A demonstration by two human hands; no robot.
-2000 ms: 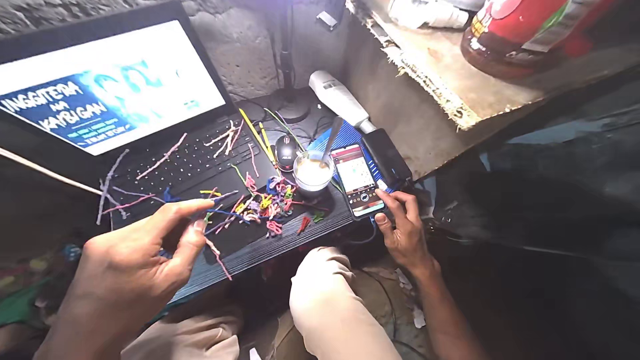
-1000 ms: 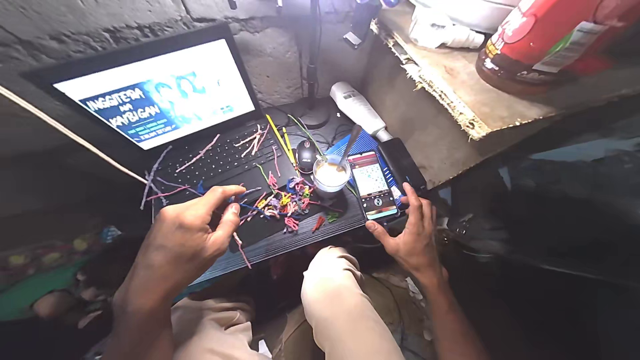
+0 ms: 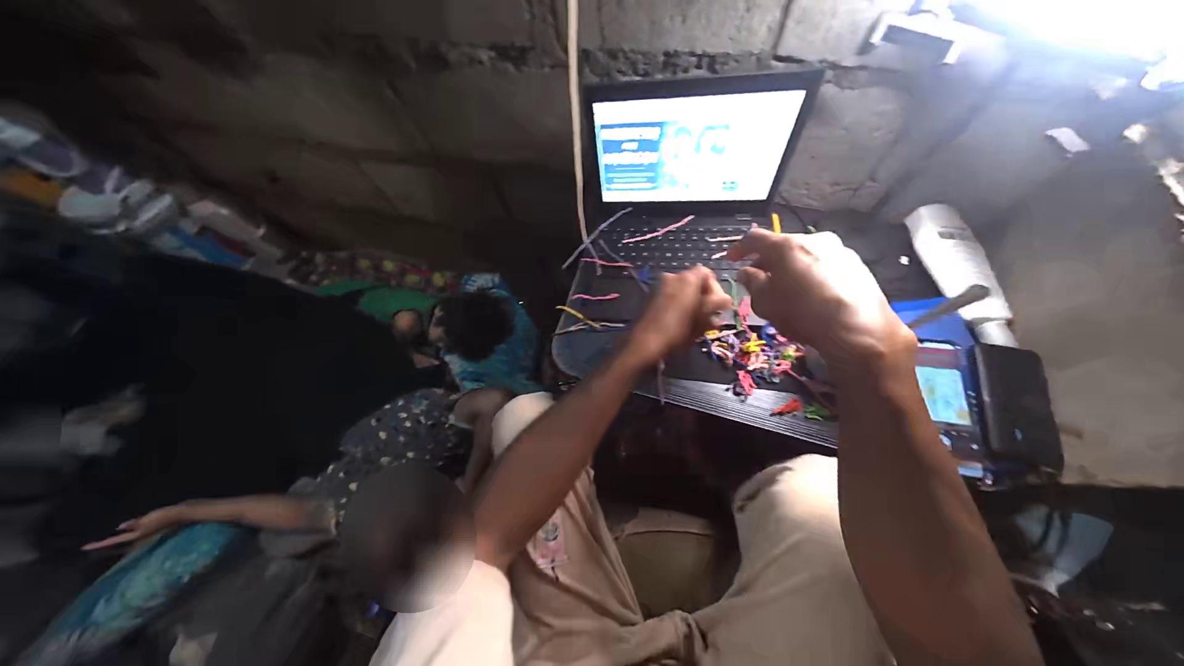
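Note:
My left hand (image 3: 683, 310) is over the palm rest of an open laptop (image 3: 703, 148), its fingers curled together; whether a strand is pinched in them cannot be told. Close on its right, my right hand (image 3: 800, 282) is raised over the keyboard with bent fingers, its grip also unclear. Below both hands lies a pile of short knotted colourful strands (image 3: 754, 356). Longer twisted strands (image 3: 659, 231) are spread over the keyboard and the laptop's left side. A smartphone (image 3: 943, 393) with its screen lit lies right of my right forearm.
A white cylindrical device (image 3: 957, 254) and a black case (image 3: 1017, 407) are at the right. A pale cord (image 3: 575, 120) hangs left of the screen. Two people are close on my left, one with an arm (image 3: 231, 511) stretched out. A rough block wall (image 3: 416, 139) stands behind.
My right hand has left the phone and come over the laptop beside my left hand. The view has swung left, bringing the people there into sight.

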